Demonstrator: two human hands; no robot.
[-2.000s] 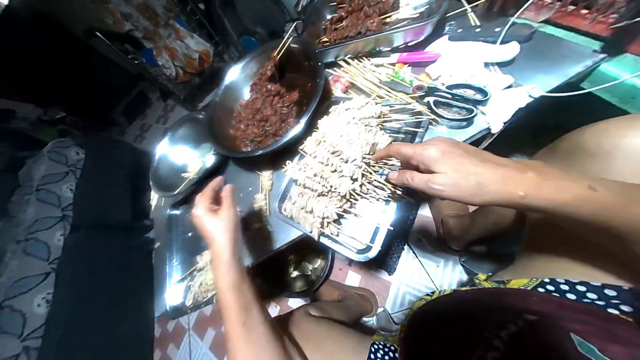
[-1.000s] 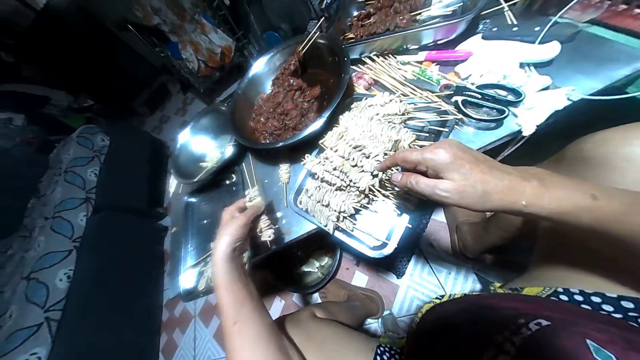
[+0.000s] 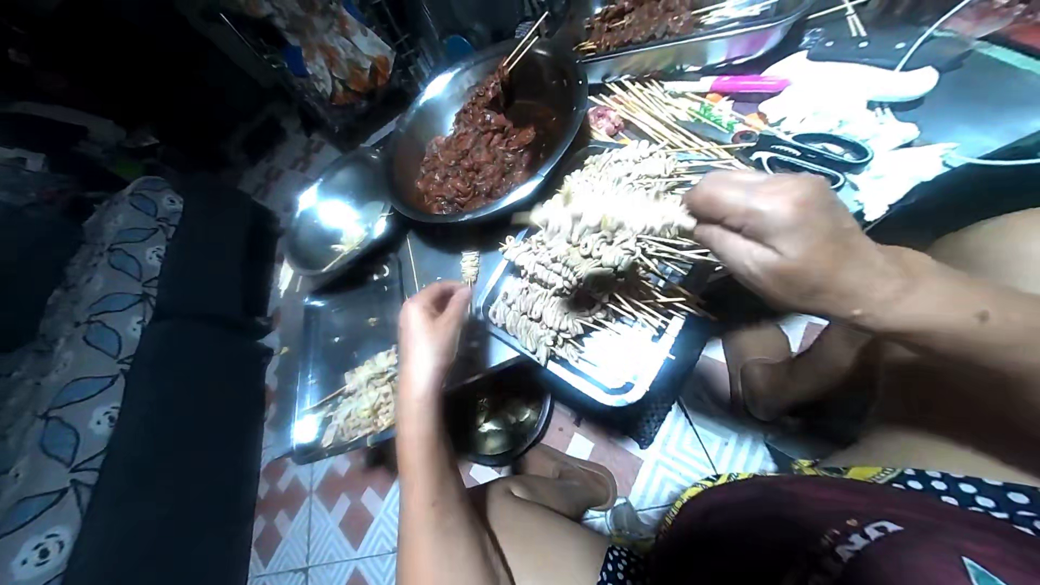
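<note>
My right hand (image 3: 772,236) is closed on a bunch of skewers (image 3: 609,213) threaded with pale, folded intestine-like meat, raised over the steel tray (image 3: 626,390). Below the bunch, many more such skewers (image 3: 536,313) are piled on that tray. My left hand (image 3: 435,321) is over the table between the two trays, its thumb and fingers pinched together near a short threaded skewer (image 3: 470,266). A thin bare stick stands beside the left fingers; whether they hold anything cannot be told. More pale skewers (image 3: 366,394) lie in the left steel tray (image 3: 313,357).
Behind are a steel bowl of dark red meat (image 3: 479,154), a smaller steel bowl (image 3: 337,211) and a tray of red meat skewers (image 3: 691,49). Bamboo sticks (image 3: 658,118), black-handled scissors (image 3: 804,154), a pink-handled tool (image 3: 747,84) and white plastic (image 3: 853,81) lie right. A dark basin (image 3: 500,422) stands below.
My right hand, earlier resting at the skewer pile, has lifted a bunch of skewers. The left hand, which held a threaded skewer a second ago, now pinches lower beside the short skewer.
</note>
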